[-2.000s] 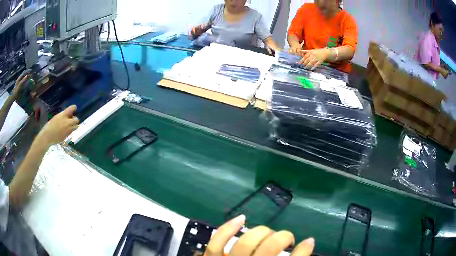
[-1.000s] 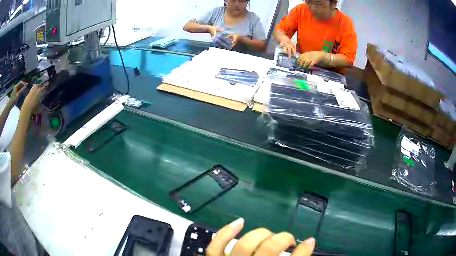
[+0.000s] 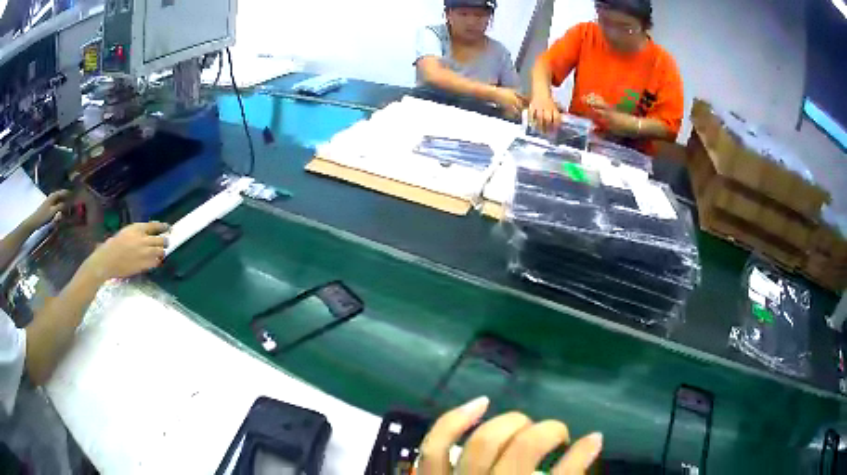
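Observation:
My right hand (image 3: 511, 445) is at the bottom edge, cut off by it. Its fingers are bent against a black housing (image 3: 397, 443) with small light metallic spots. The fingers and the picture's edge hide most of that piece. Another black housing with an opening (image 3: 308, 425) lies left of it on the white work surface (image 3: 167, 380). My left hand is not in view. Black phone middle frames lie on the green conveyor belt (image 3: 399, 339): one left of centre (image 3: 342, 299), a blurred one beyond my hand (image 3: 497, 353), one at the right (image 3: 695, 401).
A neighbour's arm (image 3: 70, 306) reaches in from the left, its hand near the white guide bar (image 3: 206, 215) and blue machine base (image 3: 176, 167). Bagged trays (image 3: 604, 250) are piled beyond the belt. Two people work opposite beside white sheets (image 3: 381, 139). Cardboard boxes (image 3: 743, 199) stand far right.
The frames on the belt have moved left, and another shows at the right edge. The neighbour's hand has moved from the machine to the guide bar. My right hand stays at the black housing.

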